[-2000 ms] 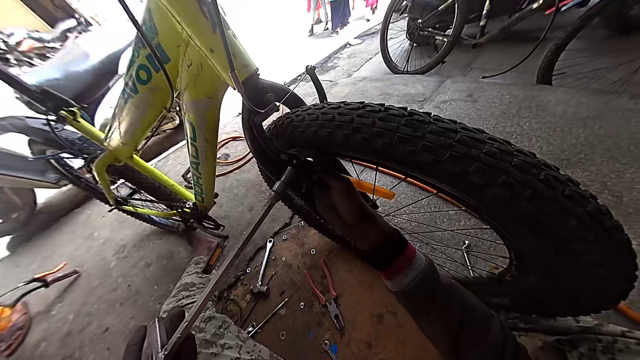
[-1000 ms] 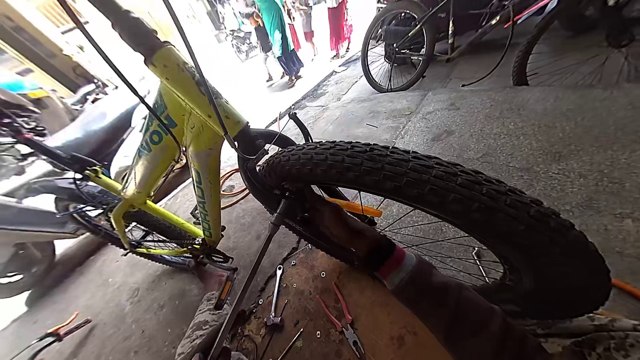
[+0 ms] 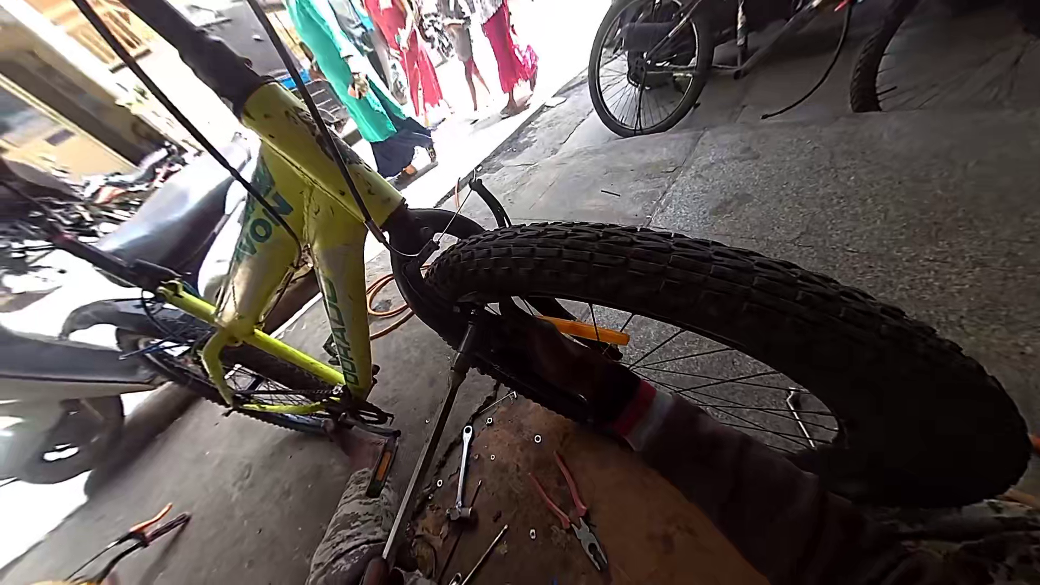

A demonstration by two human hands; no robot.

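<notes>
A long metal socket wrench [image 3: 431, 435] slants from the bottom edge up to the wheel hub area beside the black fork [image 3: 418, 284] of a yellow-green bicycle frame [image 3: 305, 236]. My left hand [image 3: 378, 572], mostly cut off by the lower edge, closes around the wrench's lower end. From the right, my right hand [image 3: 552, 353] reaches to the wheel near the wrench head, beside an orange reflector [image 3: 585, 330]; its fingers are dark and partly hidden. The knobbly tyre [image 3: 691, 268] stretches across the right side, with spokes below it.
Red-handled pliers [image 3: 573, 516], a small wrench [image 3: 464, 467], a thin rod [image 3: 485, 554] and several nuts lie on the ground. Another pair of pliers [image 3: 142, 532] lies lower left. An orange hose [image 3: 386, 305] coils behind the frame. Several people [image 3: 357, 81] and parked bicycles [image 3: 646, 69] stand beyond.
The left hand and the wrench's lower end, at the lower left two seconds ago, sit further right in view and lower. The right hand stays at the wheel. The view has shifted, showing more passers-by.
</notes>
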